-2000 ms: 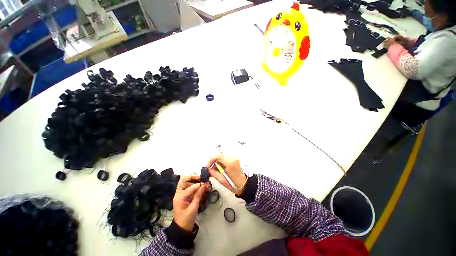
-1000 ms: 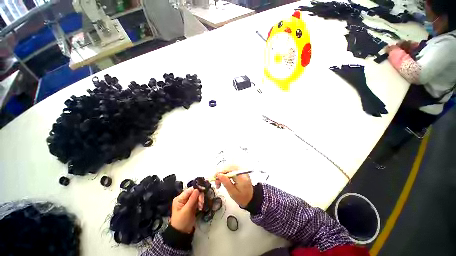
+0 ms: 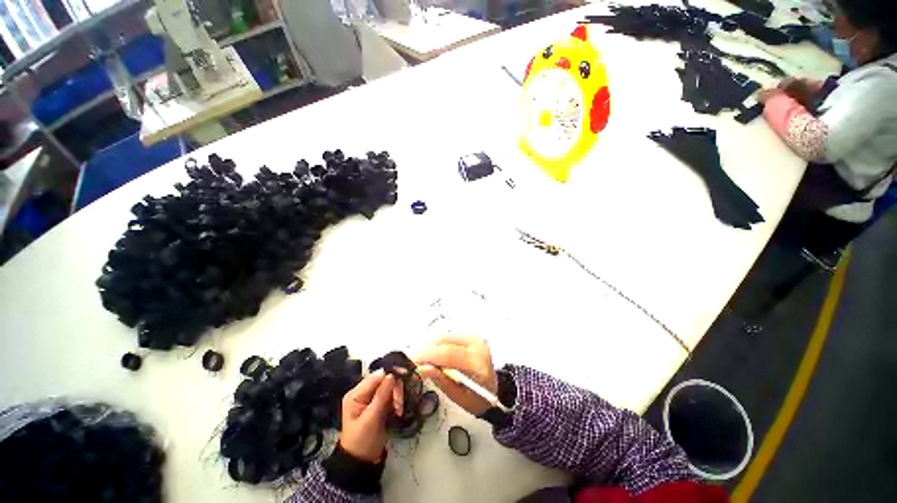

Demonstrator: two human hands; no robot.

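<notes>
My left hand holds a small black loop at its fingertips, above other black loops on the white table. My right hand holds a slim pale pen-shaped tool, yellowish near its front end, which points at the held loop. The tip is too small to make out. A pile of black loops with loose thread tails lies just left of my left hand. A single loop lies near my right sleeve. Dark thread ends lie beyond my right hand.
A large heap of black loops lies farther left, and a bagged dark mass at the near left. Beyond are a small black box, a yellow chick fan and a corded tool. A bin and a person are at right.
The pale tool has swung in my right hand, its rear end now slanting down toward my wrist instead of out to the right. My left hand still holds a loop in about the same place.
</notes>
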